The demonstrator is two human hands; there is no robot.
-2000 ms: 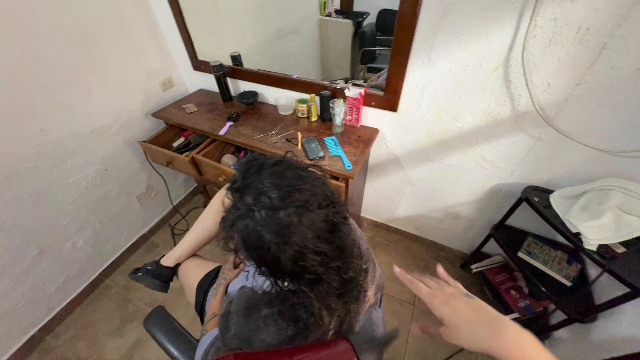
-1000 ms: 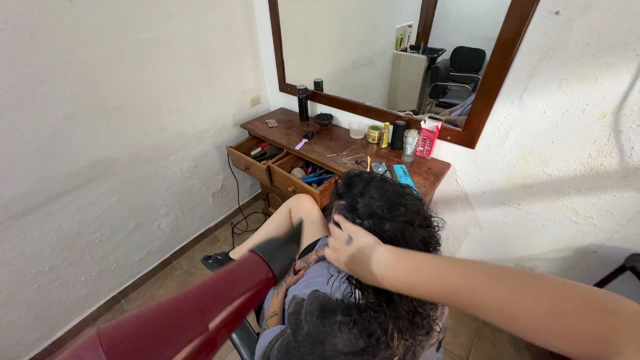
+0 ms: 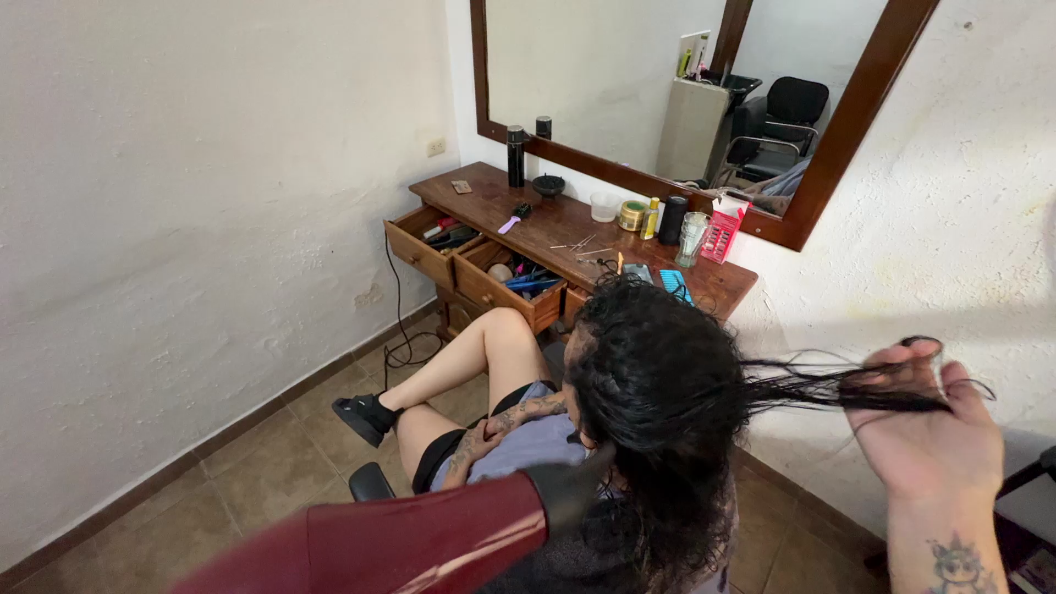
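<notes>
A seated person's dark curly hair fills the middle of the view, the head turned away. My right hand, palm up at the right, has a lock of that hair between its curled fingers, drawn out sideways from the head. A dark red hair dryer with a black nozzle reaches in from the bottom, its nozzle tip close to the hair at the side of the head. The dryer's handle and my left hand are out of the frame. The person's own hands rest folded on the lap.
Ahead, a wooden dresser with pulled-out drawers holds a purple-handled brush, a blue comb, jars and a glass. Above it hangs a framed mirror. A black cable hangs to the floor; a dark shelf stands at right.
The hair dryer, absent two seconds ago, came in from the lower left. My right hand has moved from the head out to the right, with a lock of hair now stretched along it.
</notes>
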